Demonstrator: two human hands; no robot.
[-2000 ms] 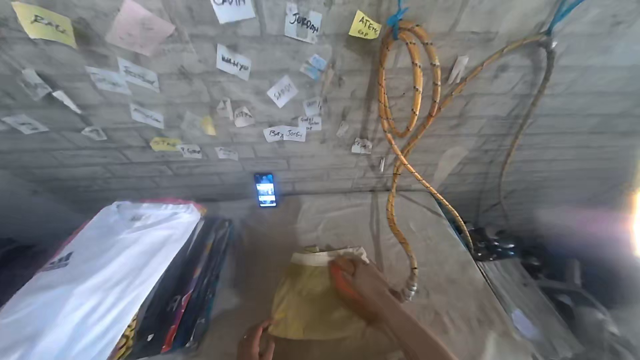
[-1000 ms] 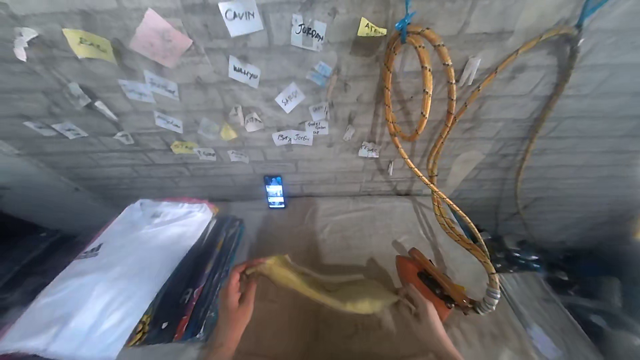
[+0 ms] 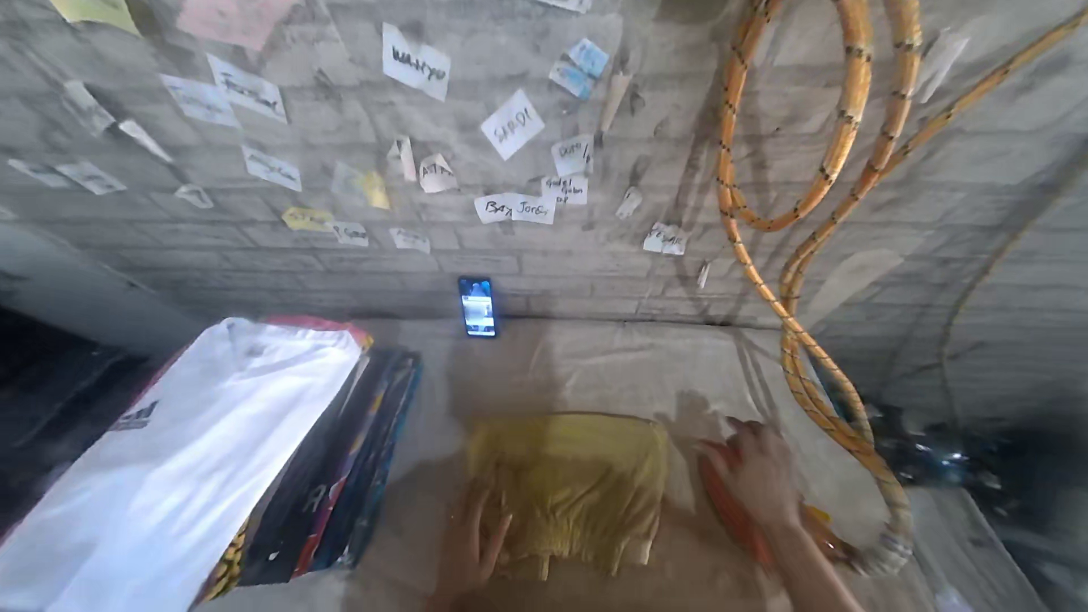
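A small yellow cloth garment [image 3: 586, 484] lies spread on the cloth-covered table, its gathered edge toward me. My left hand [image 3: 478, 540] rests at the garment's left side, fingers apart, touching or just beside it. To the right, my right hand [image 3: 756, 472] is closed over the handle of an orange-red clothes iron [image 3: 731, 510], which stands apart from the garment. The iron's cord, in an orange braided cover [image 3: 799, 331], rises from its rear end. Most of the handle is hidden by my fingers.
Folded garments are stacked at the left, a white shirt [image 3: 221, 433] on top and dark ones [image 3: 340, 476] beside it. A lit phone [image 3: 478, 308] leans against the brick wall [image 3: 578, 280]. Paper notes with writing hang above. Dark objects [image 3: 943, 450] lie beyond the table's right edge.
The yellow garment, raised and bunched between both hands a second ago, now lies flat. My right hand has moved from it onto the iron. My left hand has lowered beside the cloth.
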